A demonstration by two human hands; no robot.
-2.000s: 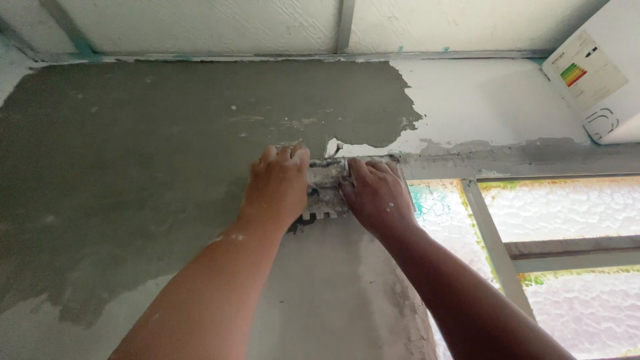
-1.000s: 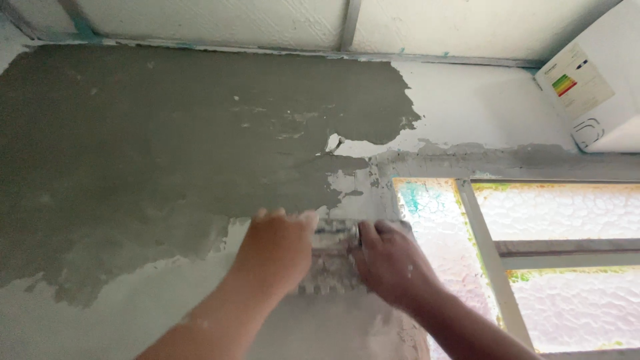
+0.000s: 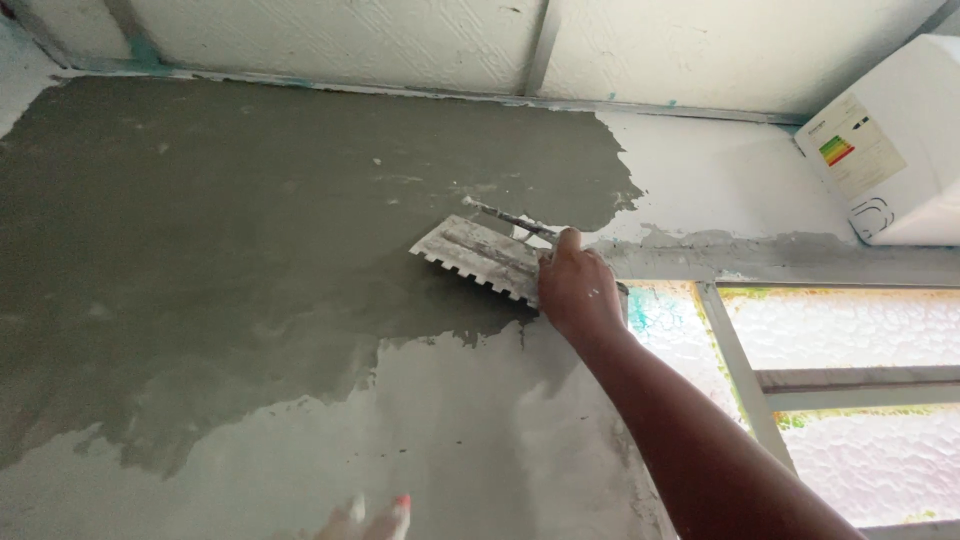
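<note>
My right hand (image 3: pixel 581 289) is closed around the handle of a notched steel trowel (image 3: pixel 480 259), just left of the window's upper corner. The trowel's toothed edge faces down and left, and its blade lies at or very near the wall. Dark grey wet plaster (image 3: pixel 247 210) covers much of the wall, with a ragged border against the paler surface (image 3: pixel 450 405) below. Only blurred fingertips of my left hand (image 3: pixel 371 519) show at the bottom edge, apart from the trowel; the rest of that hand is out of frame.
A window with textured panes (image 3: pixel 847 326) and a metal frame (image 3: pixel 739 345) is at the right. Above it hangs a white appliance (image 3: pixel 907 142) bearing an energy label. Ceiling panels (image 3: pixel 337 45) with strips run along the top, meeting the wall.
My left hand has come off the trowel and dropped to the bottom edge. With the trowel tilted in it, my right hand has moved up the wall since one second ago. More grey plaster shows beside the window corner.
</note>
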